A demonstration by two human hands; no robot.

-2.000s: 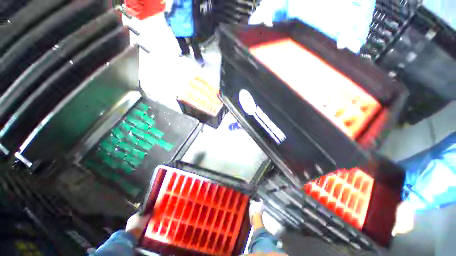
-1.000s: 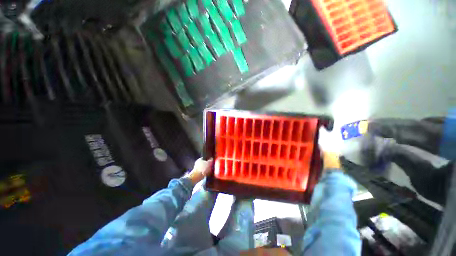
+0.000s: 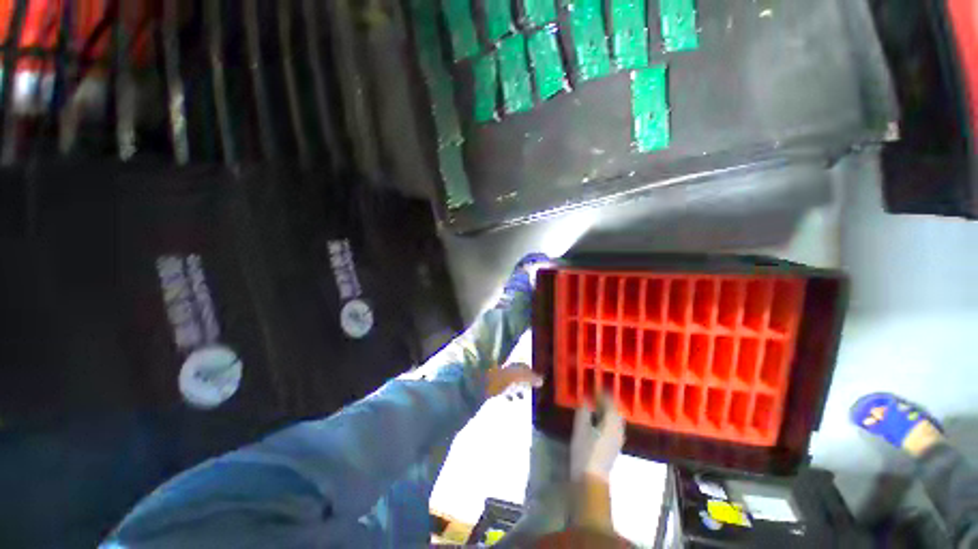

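A red slotted tray [image 3: 676, 349] sits in a black tote [image 3: 824, 354] right of centre; its pockets look empty. My left hand [image 3: 515, 377] holds the tote's left side. My right hand [image 3: 598, 440] reaches over the tote's near wall, fingertips at the tray's near left pockets; whether it grips something there is unclear. Green circuit boards [image 3: 650, 107] lie in rows on a dark rimmed surface [image 3: 761, 91] at the top, one apart from the rows.
Black boxes with white lettering [image 3: 97, 322] stand at the left, a row of upright dark plates [image 3: 215, 75] above them. Another black tote [image 3: 922, 129] is at the upper right. A black box with white and yellow labels [image 3: 751, 515] is below. Another person's blue shoe [image 3: 882, 416] is at the right.
The tote appears further right in the view. My right hand has left the tote's right side and is now at its near edge. The boards appear closer and further right.
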